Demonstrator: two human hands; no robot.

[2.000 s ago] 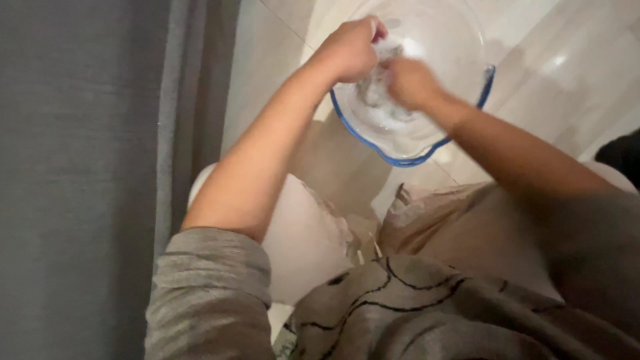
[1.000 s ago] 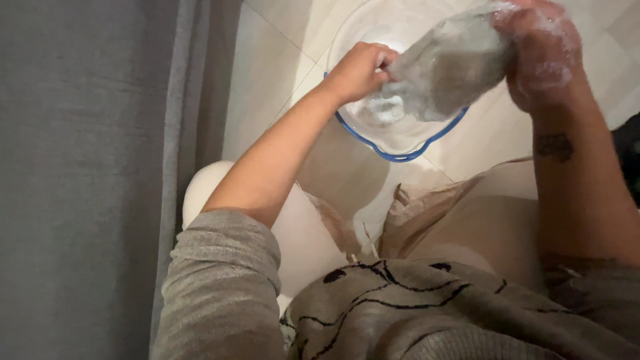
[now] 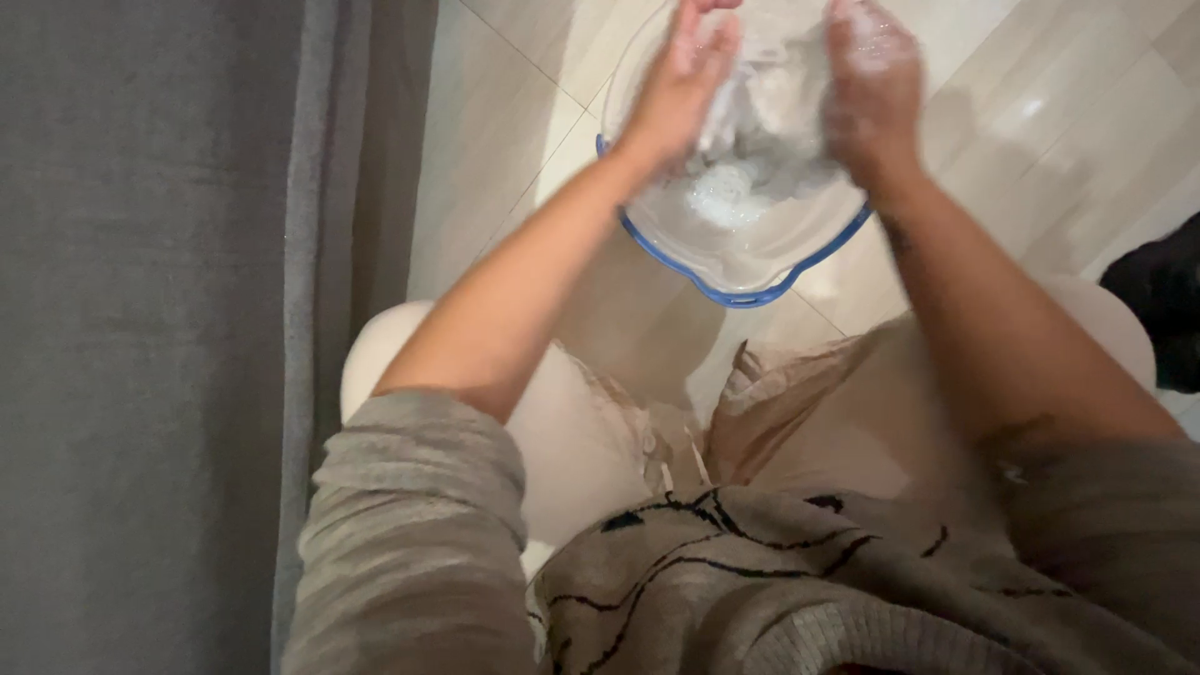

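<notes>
A clear basin [image 3: 745, 272] with a blue rim stands on the floor at the top of the view. Inside it lies a wet, pale grey cloth [image 3: 783, 169], with white suds [image 3: 731, 195] beside it. My left hand [image 3: 689, 80] is over the basin's left side, its fingers apart and blurred. Opposite it, my right hand [image 3: 874, 89] is over the right side, with foam on its back. The cloth lies between the two hands; whether the right hand grips its edge cannot be told. The far part of the basin is cut off by the frame.
A grey fabric surface [image 3: 141, 337] runs along the left side. Light tiled floor [image 3: 506, 122] surrounds the basin. My knees are on either side below it, and a black object [image 3: 1158, 300] lies at the right edge.
One second ago both hands held the cloth stretched out above the basin, the right hand raised. Now the cloth is down in the basin and the left hand's fingers are off it.
</notes>
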